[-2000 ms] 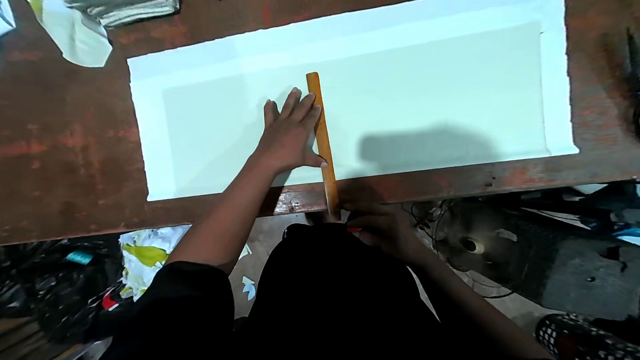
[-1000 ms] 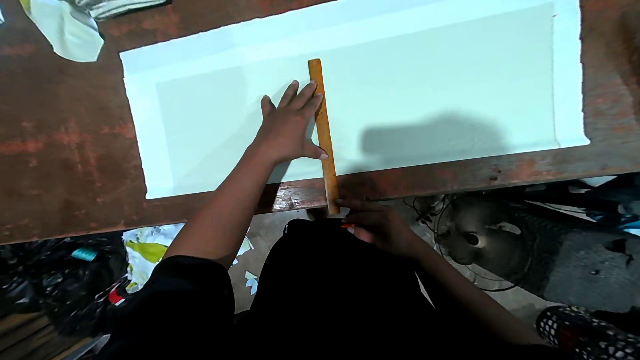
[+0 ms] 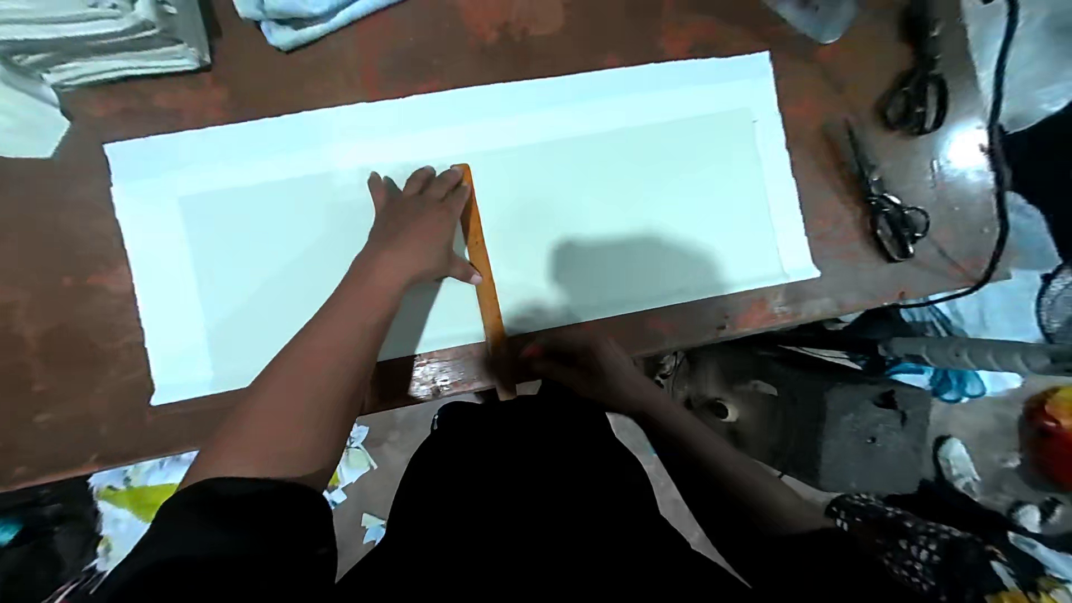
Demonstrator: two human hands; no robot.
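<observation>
A long white cloth panel [image 3: 628, 176] lies flat on a brown table, with a paler border round a slightly darker rectangle. Across it, pointing toward my body, lies an orange-brown wooden ruler [image 3: 483, 260]. My left hand [image 3: 419, 226] presses flat beside the ruler, fingers spread, fingertips at its far end and thumb on its edge. My right hand [image 3: 578, 364] is at the near table edge, next to the ruler's near end; it is dark and blurred, with fingers bent, and whether it holds something is unclear.
Two pairs of scissors, a nearer [image 3: 894, 219] and a farther [image 3: 919, 100], lie at the right near a black cable [image 3: 997, 167]. Stacked folded cloth [image 3: 109, 42] and a light blue cloth [image 3: 314, 18] lie at the far left. A fan [image 3: 720, 409] stands below the table.
The view has shifted toward the right, bringing the scissors into sight. My left hand stays pressed by the ruler. My right hand remains near the ruler's near end, now slightly farther right of it.
</observation>
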